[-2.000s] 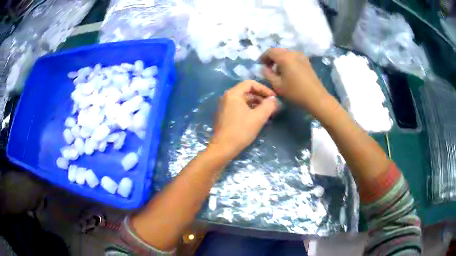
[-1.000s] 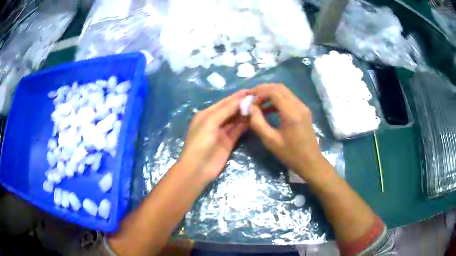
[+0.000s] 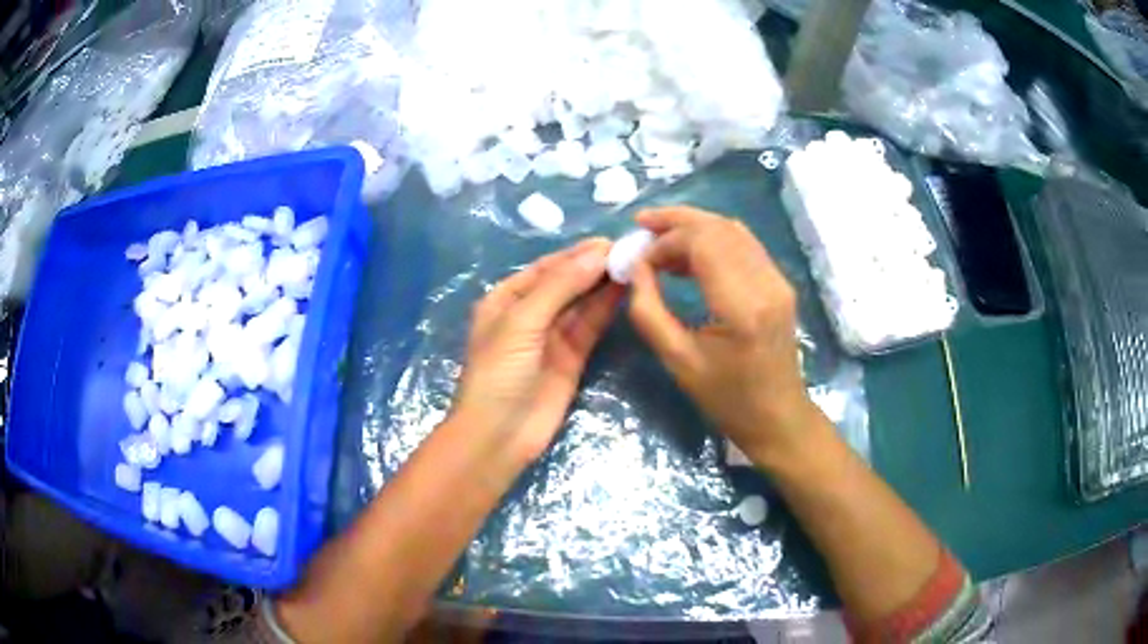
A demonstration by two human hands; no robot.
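Observation:
A small white plastic piece (image 3: 628,255) is between the fingertips of both hands, above the clear plastic sheet (image 3: 604,503). My left hand (image 3: 535,333) holds its left side, and my right hand (image 3: 724,315) pinches its right side with thumb and index finger. The fingers partly hide it. Two loose white pieces lie just beyond the hands, one at the left (image 3: 541,211) and one nearer the pile (image 3: 616,186). A small round white disc (image 3: 753,510) lies on the sheet near my right wrist.
A blue bin (image 3: 330,365) with white capsules stands left. A pile of white shells (image 3: 592,76) lies beyond the hands. At the right are a tub of white parts (image 3: 869,239), a thin stick (image 3: 957,409), a phone (image 3: 984,239) and clear ribbed trays (image 3: 1114,340).
Two seconds ago the hands were apart, the right one near the pile. They came together on the white piece. Since one second ago the grip has shifted only slightly.

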